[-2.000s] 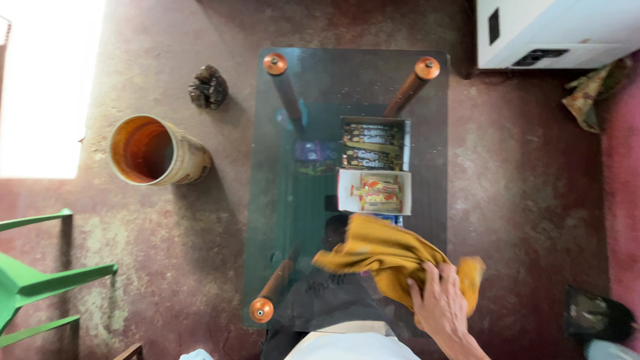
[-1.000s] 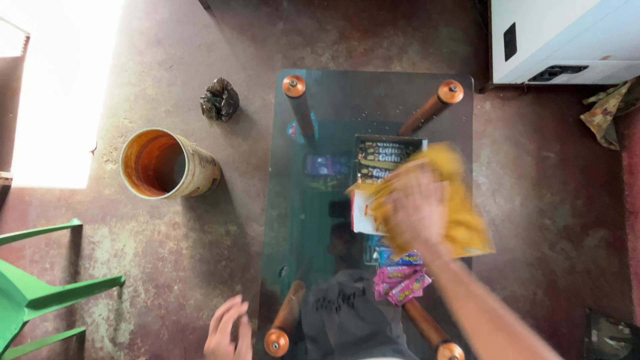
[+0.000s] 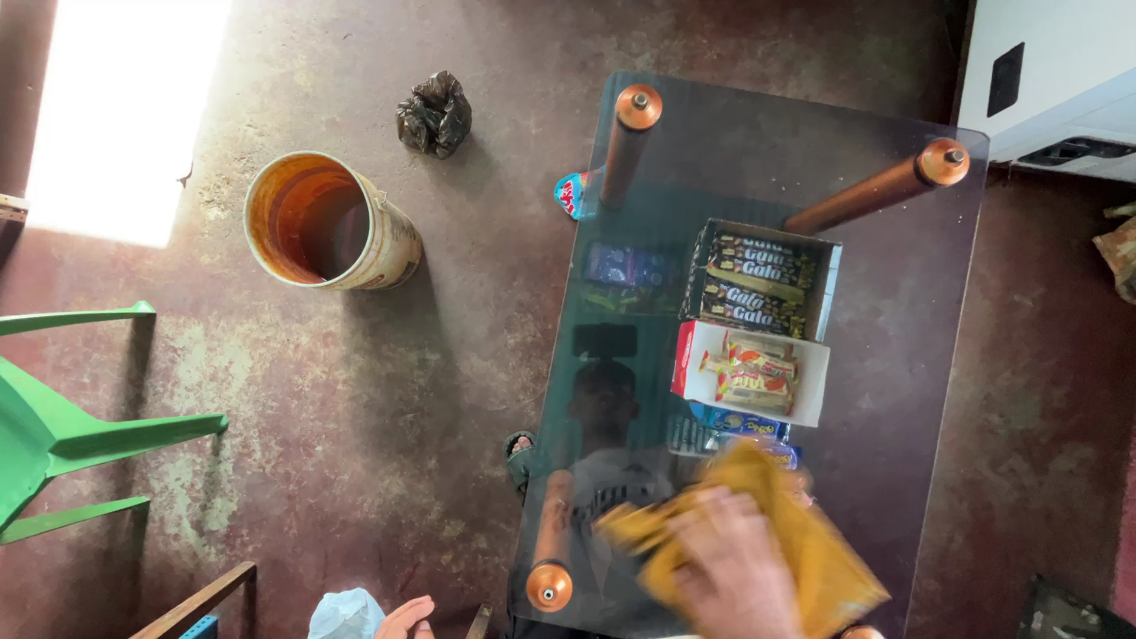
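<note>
My right hand (image 3: pixel 732 555), somewhat blurred, presses on a mustard-yellow cloth (image 3: pixel 825 568) at the near right part of the glass tabletop (image 3: pixel 879 382). Just beyond the cloth lie blue snack packets (image 3: pixel 745 424), partly covered by it. Farther off stand a white open box (image 3: pixel 812 382) of wrapped snacks and a dark box (image 3: pixel 832 284) of wrapped Gala bars. Only the fingers of my left hand (image 3: pixel 408 619) show at the bottom edge, left of the table, near a pale blue plastic item (image 3: pixel 346 614); whether they hold anything is hidden.
Copper-coloured table legs (image 3: pixel 887 191) show at the corners. Left of the table are a stained bucket (image 3: pixel 404 253) with dark contents, a crumpled black plastic bag (image 3: pixel 435 115) and a green plastic chair (image 3: pixel 89 426). A white appliance (image 3: pixel 1047 80) stands at the upper right.
My right hand and the cloth have moved from over the boxes toward the near edge. The white box shows fully again, and the cloth now covers the place of the pink packets. The view has shifted and turned.
</note>
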